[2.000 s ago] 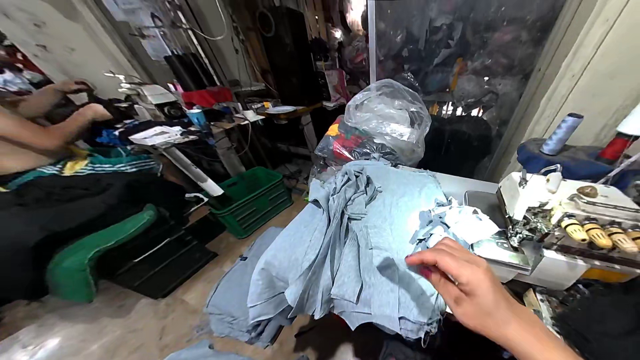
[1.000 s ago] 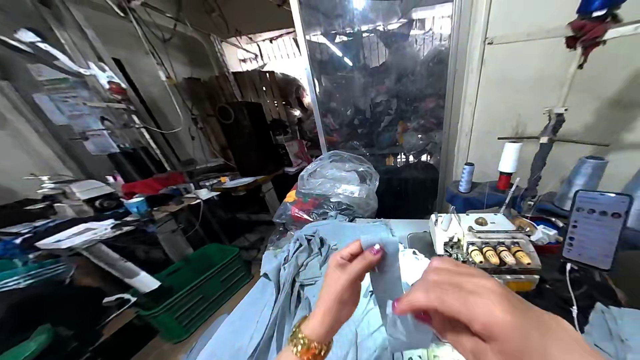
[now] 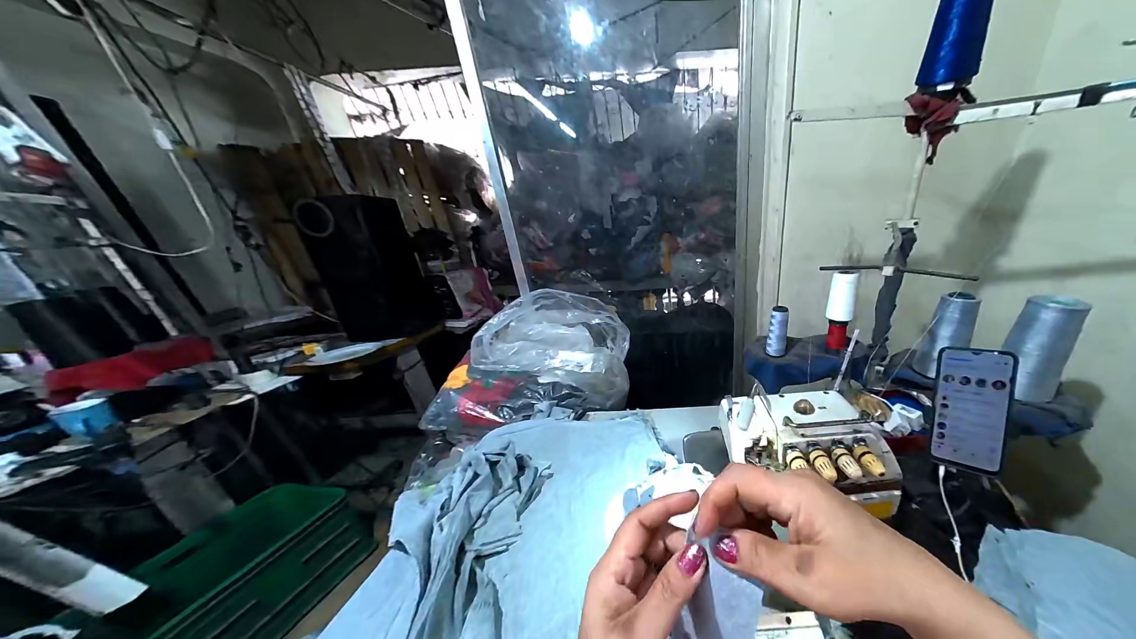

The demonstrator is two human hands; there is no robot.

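My left hand (image 3: 643, 568) and my right hand (image 3: 799, 541) meet at the lower middle right, fingertips nearly touching. Between them they pinch the top of a small pale fabric piece (image 3: 723, 599) that hangs down. Behind them light blue fabric pieces (image 3: 577, 497) lie in a pile, rumpled at the left. Small white and blue scraps (image 3: 666, 484) lie on that pile just beyond my fingers. An overlock sewing machine (image 3: 812, 444) with several tension dials stands behind my right hand.
A phone (image 3: 972, 408) with a lit screen stands at the right, near grey thread cones (image 3: 1047, 346). Filled clear plastic bags (image 3: 550, 355) sit behind the fabric. A green plastic crate (image 3: 257, 568) is on the floor at the left. More blue fabric (image 3: 1056, 577) lies at the lower right.
Two seconds ago only my right hand showed, over the blue fabric; now both hands hold a pale piece together. Since one second ago they have come closer together. The view has swung right and up.
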